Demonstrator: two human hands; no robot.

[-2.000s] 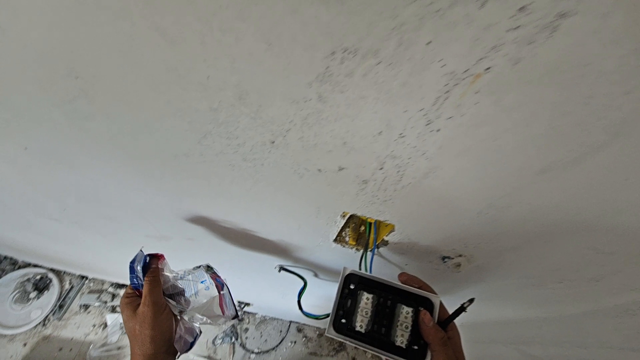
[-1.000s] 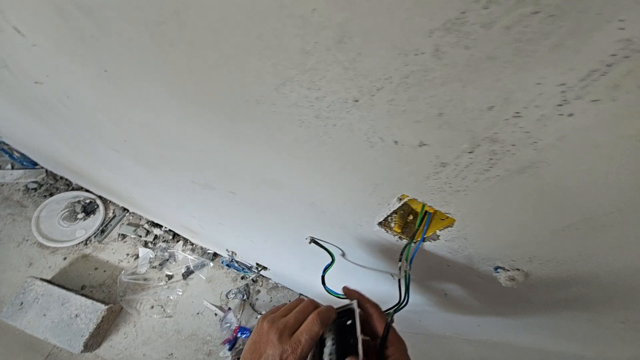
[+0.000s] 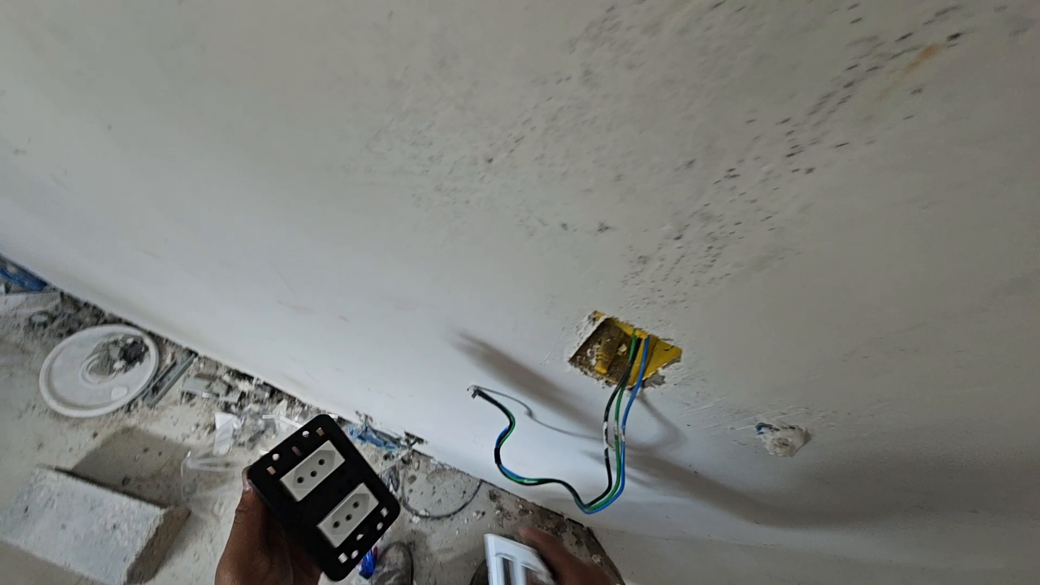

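Note:
My left hand (image 3: pixel 258 536), at the bottom left of centre, holds a black mounting frame (image 3: pixel 313 513) with two white socket outlets (image 3: pixel 349 515) in it, their faces toward me. At the bottom edge my right hand (image 3: pixel 569 561), partly cut off and blurred, grips a white cover plate (image 3: pixel 512 561). Above it, a yellow electrical box (image 3: pixel 650 357) is set in the white wall (image 3: pixel 325 203). Black, green and blue wires (image 3: pixel 621 422) come out of it, hang down and curl left to a bare end beside the wall.
On the dusty floor at the left lie a round white lid (image 3: pixel 73 374) with debris on it, a concrete block (image 3: pixel 89 528), clear plastic scraps and rubble along the wall's foot. A rough patched hole (image 3: pixel 782 439) marks the wall right of the box.
The black frame and the white plate, together in my right hand two seconds ago, are now apart, one in each hand. The plastic packet has left my left hand.

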